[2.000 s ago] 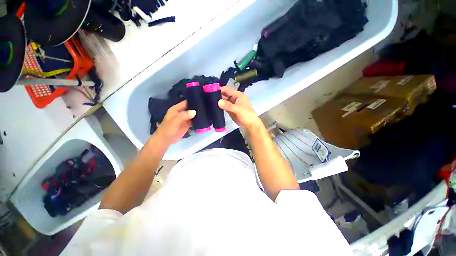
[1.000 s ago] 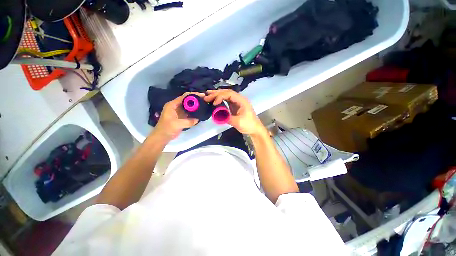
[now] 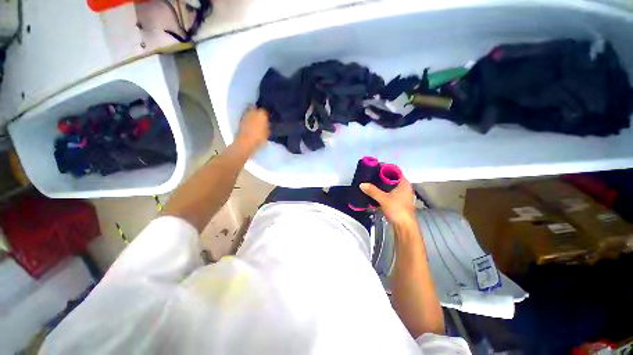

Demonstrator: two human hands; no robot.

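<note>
My right hand [image 3: 394,201] grips two black thread cones [image 3: 365,175] with bright pink ends, held upright side by side near the front edge of the long pale tub [image 3: 444,170]. My left hand [image 3: 255,127] is blurred, over the left end of that tub beside the crumpled black fabric [image 3: 295,97]; its fingers are too blurred to tell if it holds anything. A green cone [image 3: 448,75] and an olive cone [image 3: 432,102] lie among the black fabric.
A smaller pale tub [image 3: 182,149] at left holds dark and red pieces. Brown cardboard boxes [image 3: 513,218] stand at right, near a white sheet-like item [image 3: 454,260]. A red object [image 3: 48,232] is at lower left. Part of an orange basket [image 3: 111,3] shows at the top.
My left hand has let go of the cones and moved left to the tub's end. My right hand now holds both cones. The view has turned and shifted left.
</note>
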